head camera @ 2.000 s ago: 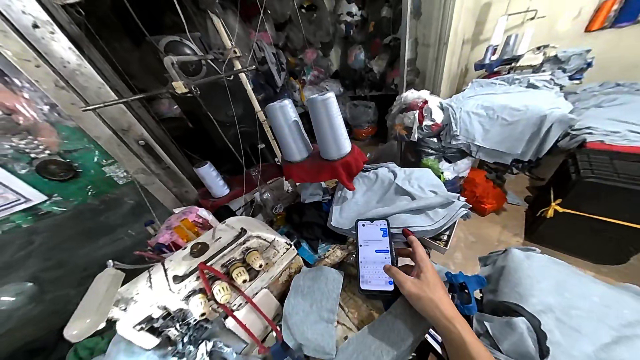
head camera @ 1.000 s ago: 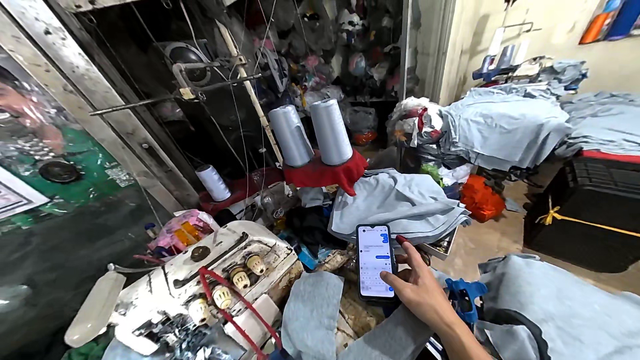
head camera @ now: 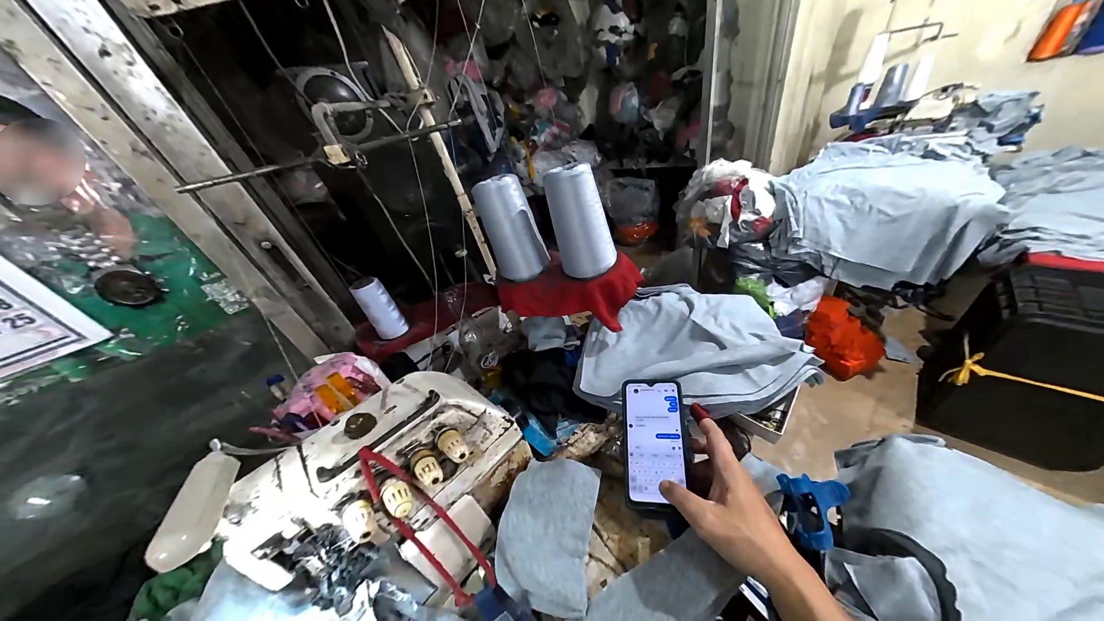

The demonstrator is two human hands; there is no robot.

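My right hand (head camera: 733,500) is at the lower right, its thumb over the keyboard at the bottom of a lit smartphone (head camera: 654,440). A raised finger with a dark red tip is beside the phone's upper right edge. The phone is upright, facing me, with a chat on its screen; whether the hand bears its weight is hidden. Left of it lies a grey fabric piece (head camera: 548,535), and beyond that a worn white sewing machine (head camera: 397,474) with several tension dials. Folded light-blue cloth (head camera: 690,345) is stacked behind the phone. My left hand is not in view.
Two thread cones (head camera: 580,222) stand on red cloth (head camera: 561,289) behind the machine. Light-blue fabric (head camera: 975,526) fills the lower right, near a blue plastic piece (head camera: 811,509). A black crate (head camera: 1018,362) with a yellow tie stands at right. More fabric piles (head camera: 888,211) lie behind.
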